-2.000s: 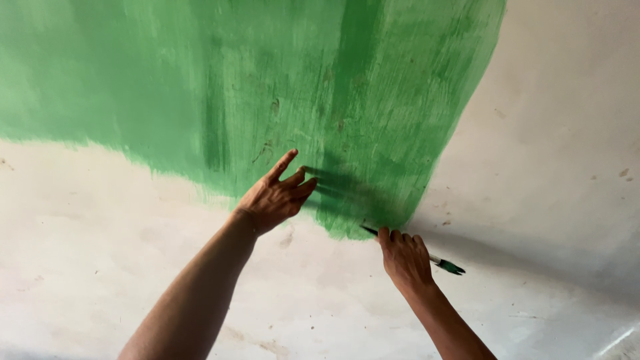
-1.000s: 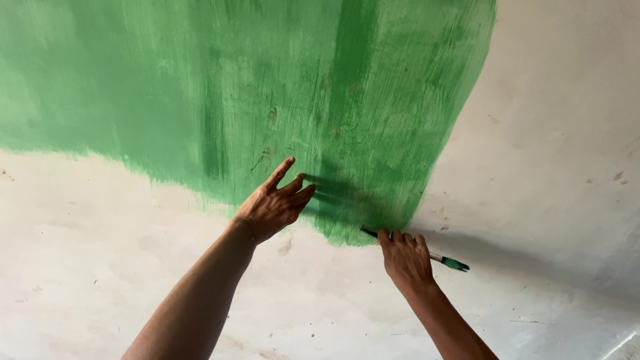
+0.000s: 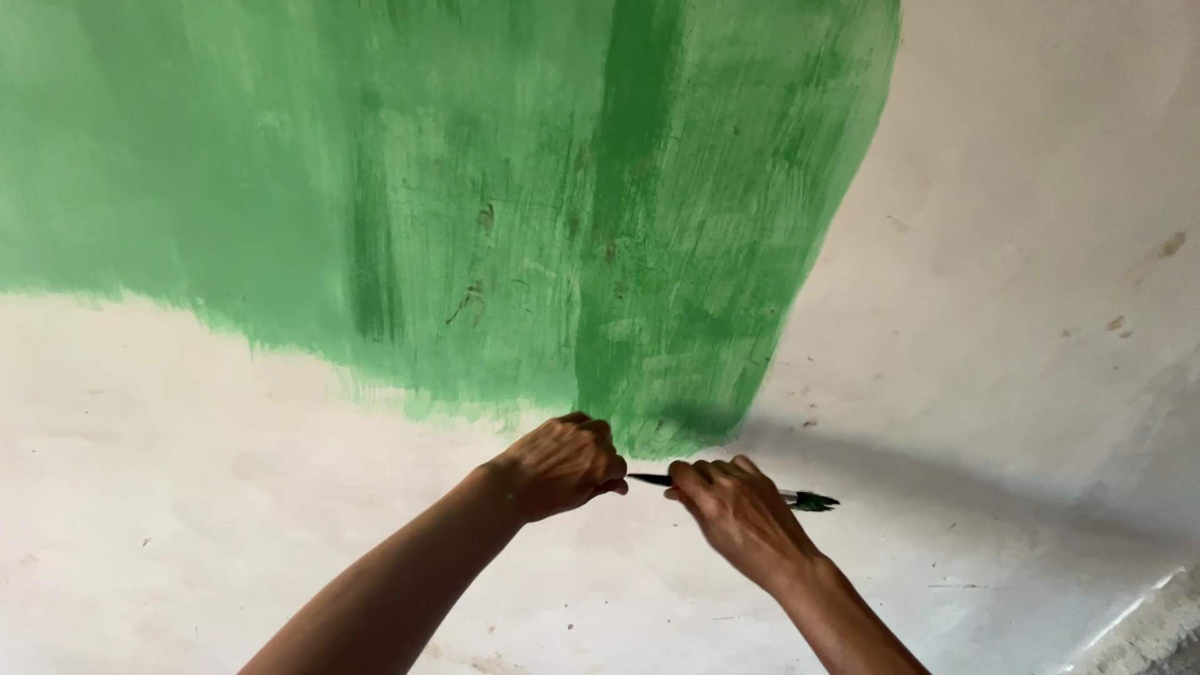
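My right hand (image 3: 745, 516) is closed around the handle of a paintbrush (image 3: 814, 501). Its dark-green, paint-covered bristles point right, and the thin dark handle end sticks out left, reaching the fingers of my left hand (image 3: 569, 466). The left hand is curled, back of the hand up; whether it pinches the handle tip or only sits beside it I cannot tell. Both hands are at the lower edge of a patch of streaky green paint (image 3: 506, 216) on a whitish wall (image 3: 281, 525).
Bare off-white wall with brown specks (image 3: 1116, 322) lies right of and below the green patch. A shadow stretches right from the hands. At the bottom right corner a rough grey edge (image 3: 1153, 623) shows beside a pale line.
My left hand, whose fingers were spread over the green paint, has curled and come close to the brush's handle end. The right hand still holds the brush.
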